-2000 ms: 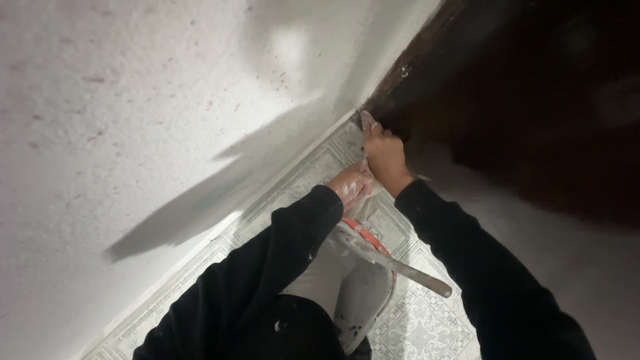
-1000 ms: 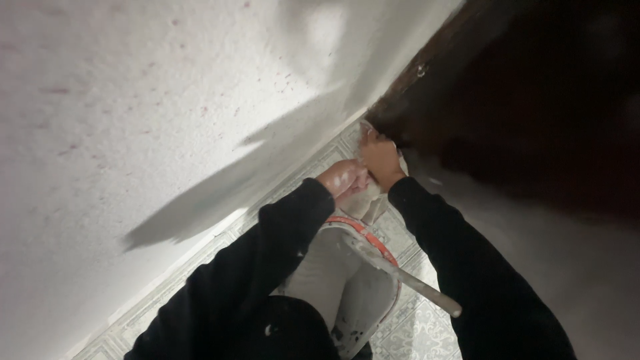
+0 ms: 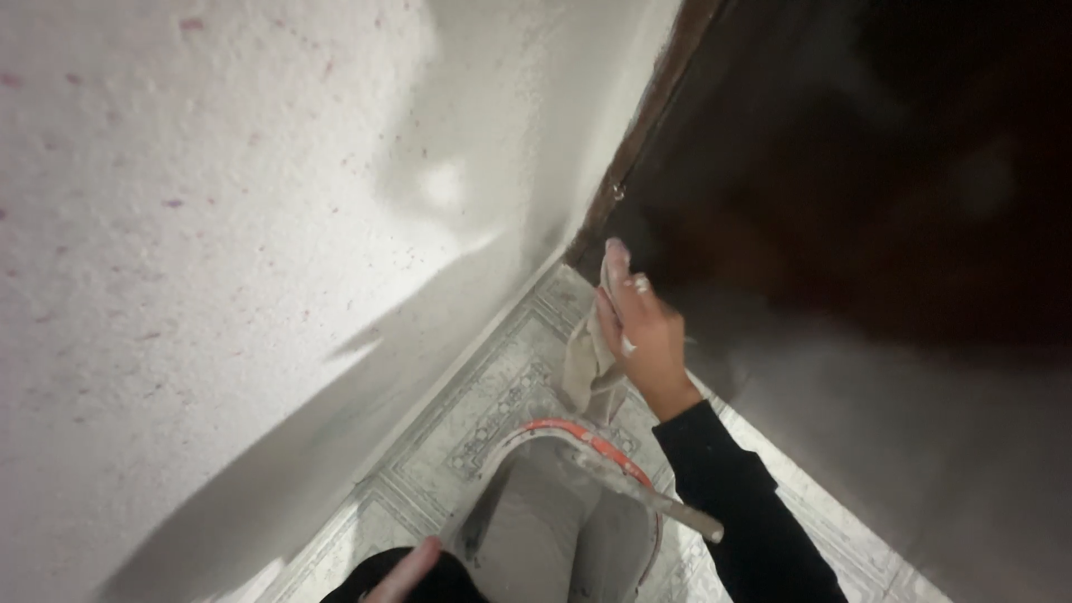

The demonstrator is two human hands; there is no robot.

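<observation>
My right hand (image 3: 643,327), smeared with white, holds a pale, whitish cloth (image 3: 589,360) beside the foot of the dark door frame (image 3: 632,142). The cloth hangs from the palm side, over the patterned floor. Low in the view, my left hand (image 3: 408,574) shows only partly, a finger or thumb extended near my dark-clad knee; the rest is cut off or hidden, and nothing shows in it. Between my arms stands a grey bucket (image 3: 536,519) with an orange-red stripe at its rim and a stick-like handle (image 3: 691,515) lying across its edge.
The white, speckled wall (image 3: 251,251) rises at the left and meets the patterned tile floor (image 3: 502,402). A large dark surface, apparently a door (image 3: 837,251), fills the right side. Shadows fall across the wall.
My left hand has moved from beside my right hand down towards my knee. My right hand stays near the foot of the door frame, and more of the cloth shows.
</observation>
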